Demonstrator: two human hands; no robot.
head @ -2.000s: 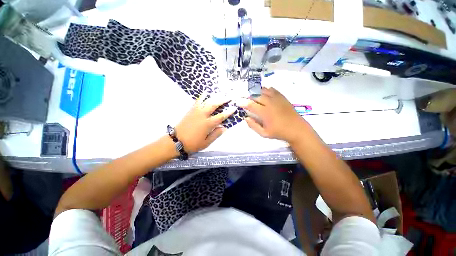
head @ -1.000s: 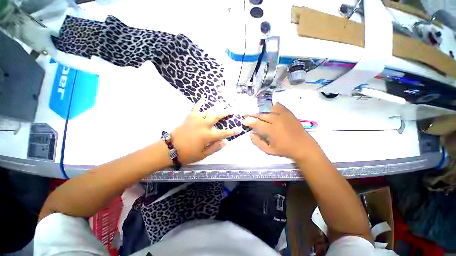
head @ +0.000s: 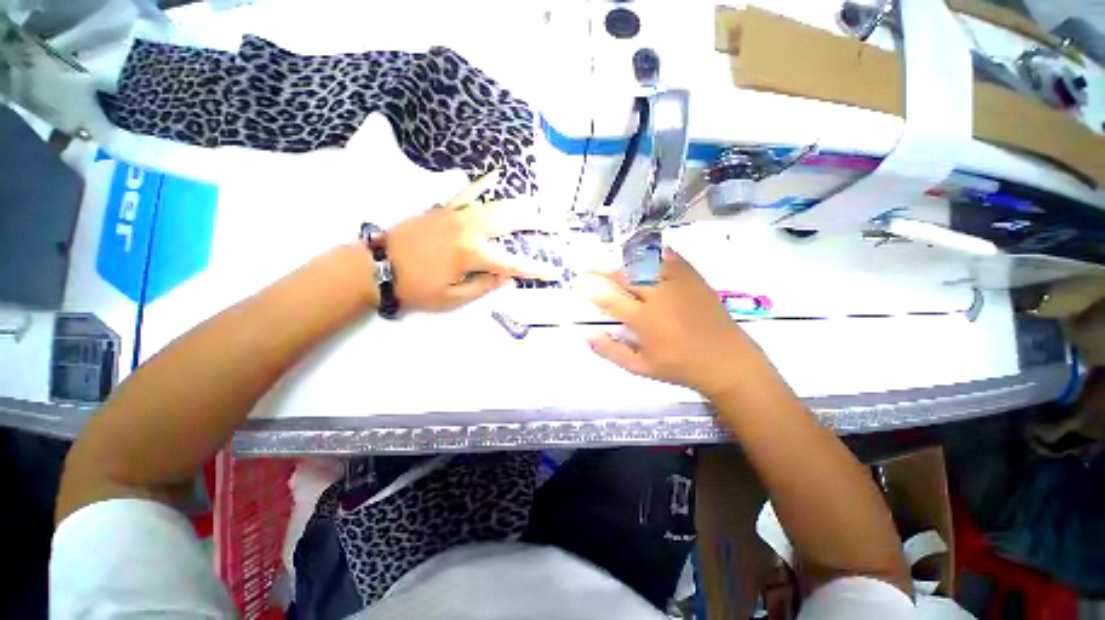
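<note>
A leopard-print fabric panel (head: 327, 97) lies across the white table from the upper left to the presser foot (head: 594, 228) of the sewing machine (head: 836, 97). My left hand (head: 451, 254), with a beaded bracelet, lies flat with fingers spread on the print, left of the foot. My right hand (head: 660, 317) rests in front of and right of the foot, its fingertips at the fabric's near end. White glare hides the fabric edge and any white strip there. Neither hand visibly grips the fabric.
A pink and blue snips-like tool (head: 744, 303) lies right of my right hand. A blue label sheet (head: 155, 230) is at left. A measuring tape (head: 485, 432) runs along the front edge. Below are a red basket (head: 252, 533), leopard cloth (head: 436, 521) on my lap and a scrap box (head: 915, 484).
My left hand and the near end of the print have moved up and away from the front edge, uncovering the slide-plate outline. My right hand stays near the foot.
</note>
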